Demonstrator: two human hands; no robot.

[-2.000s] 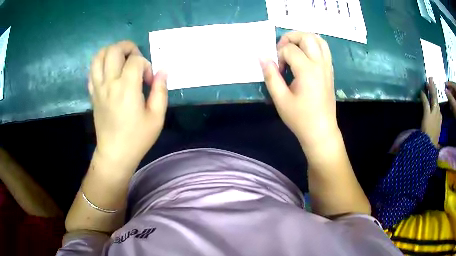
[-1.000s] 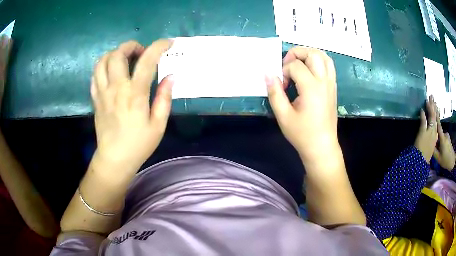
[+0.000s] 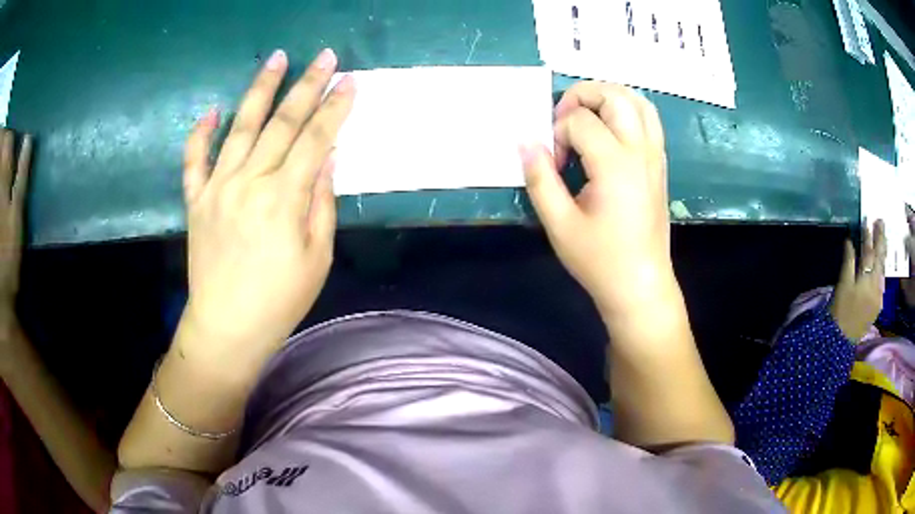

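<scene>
A white part-folded leaflet lies near the front edge of the green bench, its outer face blank. My left hand lies over its left end with the fingers extended and spread, fingertips near or on the fold there. My right hand holds the right end between thumb and curled fingers. A white printed sheet with short dark bars lies beyond my right hand, cut off by the top of the picture.
The green bench top has a worn front edge. At the right, a neighbour's hands rest on a white paper, with more papers above. At the left, another person's arm and a paper's corner show.
My left hand has opened from a pinch and its fingers have stretched forward over the leaflet's left end. My right hand keeps its grip. The right neighbour's paper has moved towards the bench edge.
</scene>
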